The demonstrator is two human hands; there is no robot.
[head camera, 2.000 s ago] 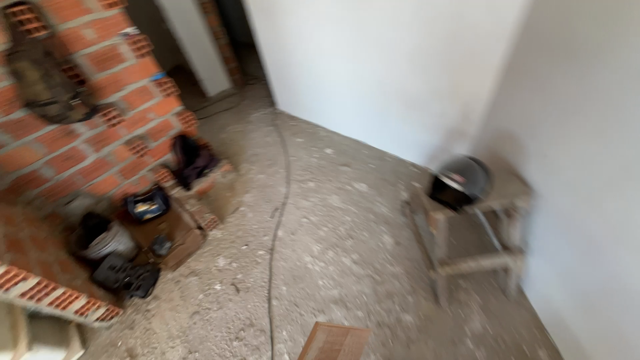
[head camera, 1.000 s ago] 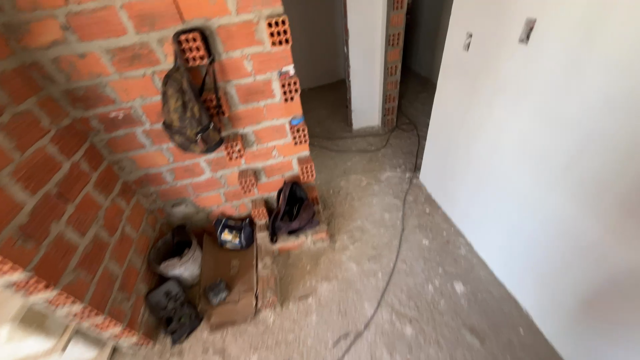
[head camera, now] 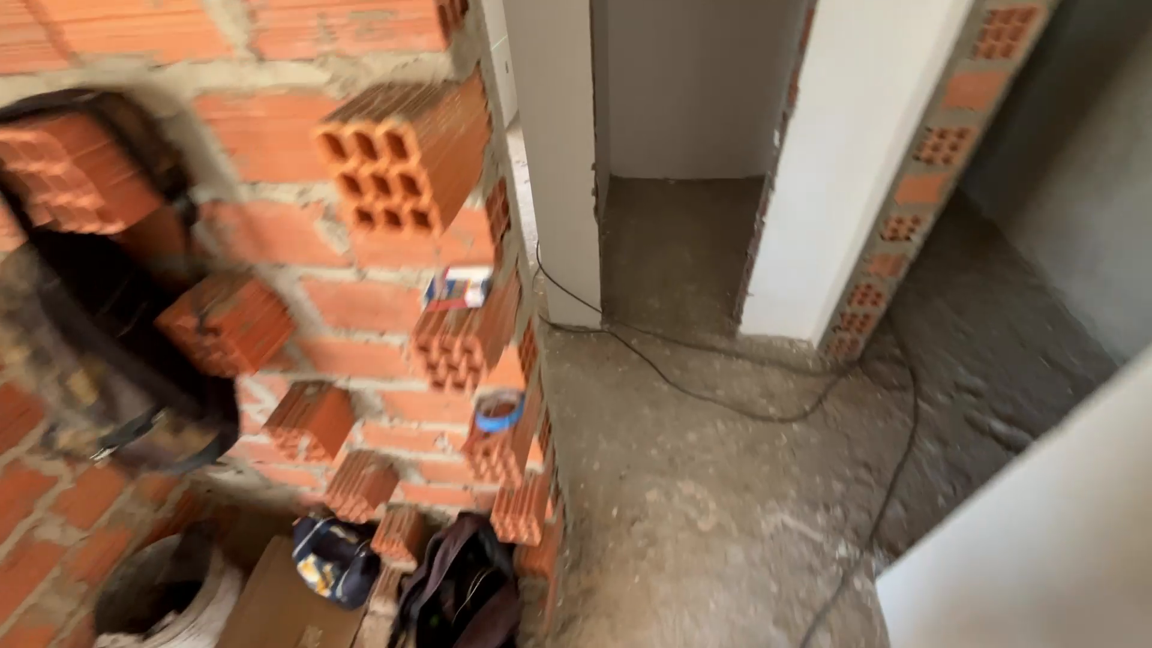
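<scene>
Neither of my hands is in view. On the left, a camouflage-patterned bag (head camera: pixel 117 360) hangs from a hollow brick that juts out of the brick wall (head camera: pixel 270 225). A small box (head camera: pixel 459 288) with red, white and blue on it rests on one jutting brick. Lower down, a roll of blue tape (head camera: pixel 499 410) lies on another. At the bottom, a dark open bag (head camera: pixel 463 585) is beside a patterned blue cloth item (head camera: pixel 337 560), which sits on a cardboard box (head camera: pixel 288 598). A dirty bucket (head camera: pixel 202 598) stands left of the cardboard.
Several hollow bricks (head camera: pixel 405 171) stick out of the wall. A dark cable (head camera: pixel 738 409) winds over the rough concrete floor (head camera: pixel 666 504) toward the doorways. A white wall edge (head camera: pixel 1035 540) is at the lower right, and a white pier (head camera: pixel 846 162) with exposed brick stands farther back.
The view has swung left and come closer to the brick wall and the doorways. The stool with the dark helmet, seen two seconds ago, is out of view.
</scene>
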